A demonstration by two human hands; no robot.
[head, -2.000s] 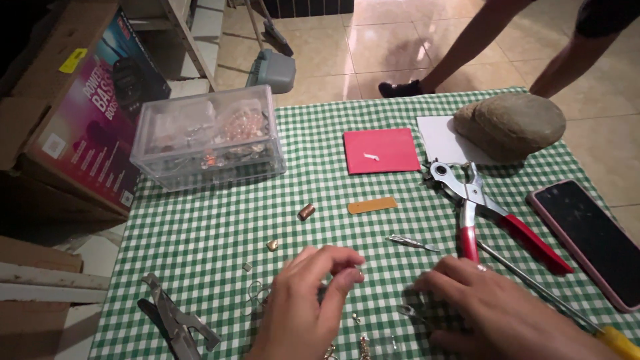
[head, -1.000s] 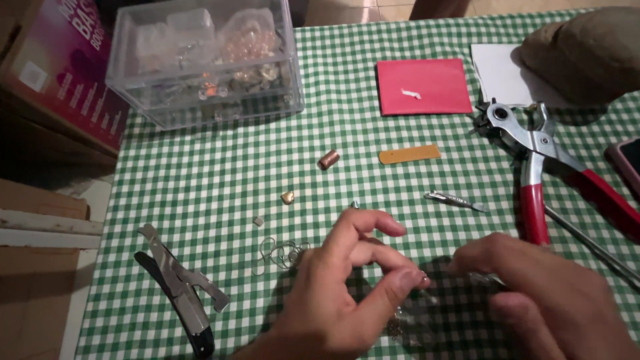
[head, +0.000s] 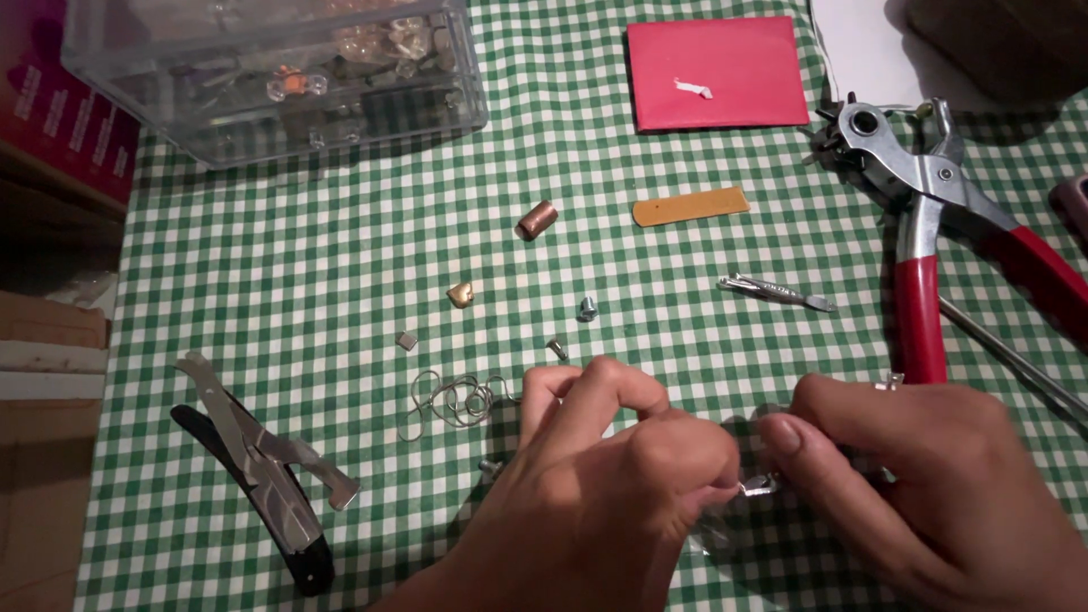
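Note:
My left hand (head: 608,476) is low in the middle of the head view, its thumb and forefinger closed on a small shiny metal piece (head: 756,486) too small to name. Close on its right, my right hand (head: 918,484) has its thumb and forefinger bent near that piece; whether it holds anything is hidden. Beyond my left fingers lie a small screw (head: 557,348) and a bolt (head: 588,308). A tangle of thin wire (head: 459,399) is left of them, below a gold heart charm (head: 461,294) and a small metal square (head: 407,340).
A folding multi-blade tool (head: 263,476) lies left. A clear plastic drawer box (head: 280,93) stands at the back left. Behind my hands are a copper tube (head: 537,219), a tan strip (head: 690,206), a nail clipper (head: 778,293), a red packet (head: 718,72) and a revolving hole punch (head: 926,195).
The view has moved much closer to the table. My left hand has moved toward my right hand, and the screw and bolt beyond it show more plainly.

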